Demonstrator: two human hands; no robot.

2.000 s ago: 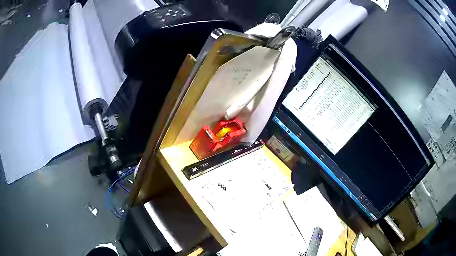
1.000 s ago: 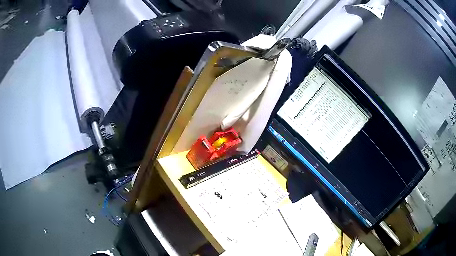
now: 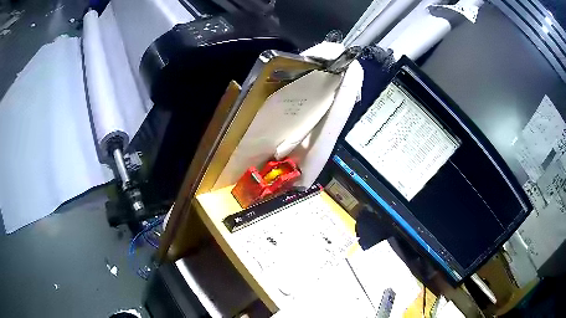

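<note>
Neither of my hands is in the picture. White desk papers with small drawings (image 3: 291,242) lie on the light-wood desk in front of me. A long black ruler or boxed strip (image 3: 273,208) lies along their upper edge. A red tape dispenser with a yellow roll (image 3: 268,180) stands beside it, against the partition. A dark grey bar-like object (image 3: 385,303) lies on the papers at the bottom edge, partly cut off. The monitor (image 3: 434,168) shows a file list in a pale window.
The black plotter (image 3: 186,53) stands behind the wood-edged partition (image 3: 211,152), which has clipped paper sheets (image 3: 288,115). A paper roll (image 3: 105,93) on a metal shaft is at left, with white paper (image 3: 49,136) spread over the grey floor. Paper scraps lie on the floor.
Over the last two seconds the view has shifted slightly, so the monitor and dispenser sit a little lower and further left. No object has visibly moved.
</note>
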